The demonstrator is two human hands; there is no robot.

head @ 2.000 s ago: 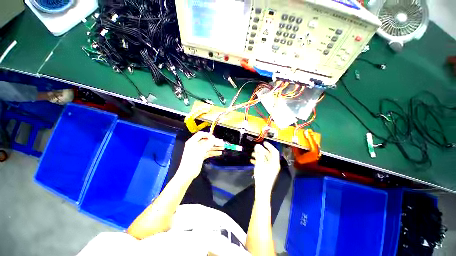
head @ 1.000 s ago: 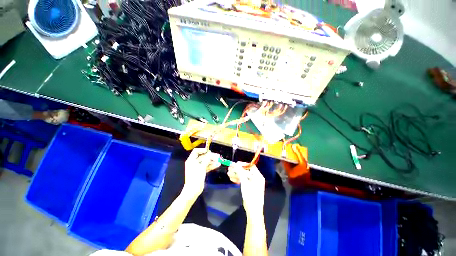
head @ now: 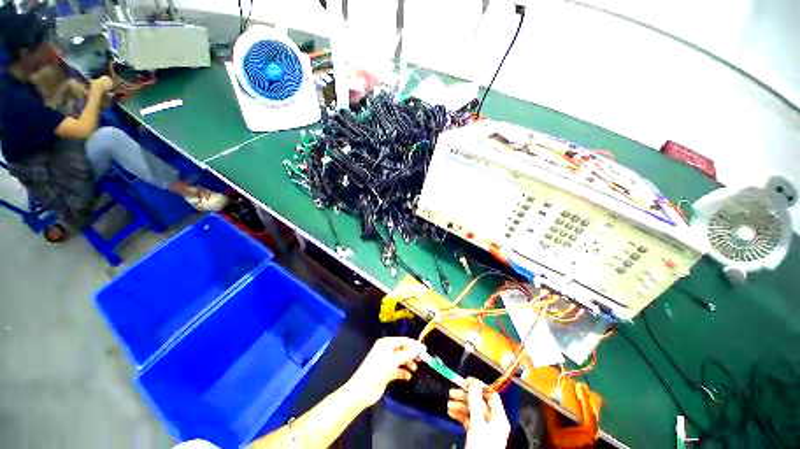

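Note:
My left hand (head: 391,363) and my right hand (head: 479,410) are in front of the bench edge, below the orange-yellow strip (head: 496,347). A small green connector piece (head: 441,367) spans between my fingertips, with a pale end at my left fingers. Both hands hold it. Orange and red test leads (head: 480,312) loop from the beige tester (head: 561,219) over the strip towards both hands. The joints at the fingertips are too small to tell.
A heap of black cables (head: 377,167) lies left of the tester. Blue bins (head: 230,342) stand lower left. A blue-faced fan (head: 274,74) and white fan (head: 744,230) stand on the bench. A seated person (head: 53,131) is far left.
The view has swung to the left and up, showing the seated person. The right-hand bins have left the picture. Both hands still hold the green piece, now showing more of its length.

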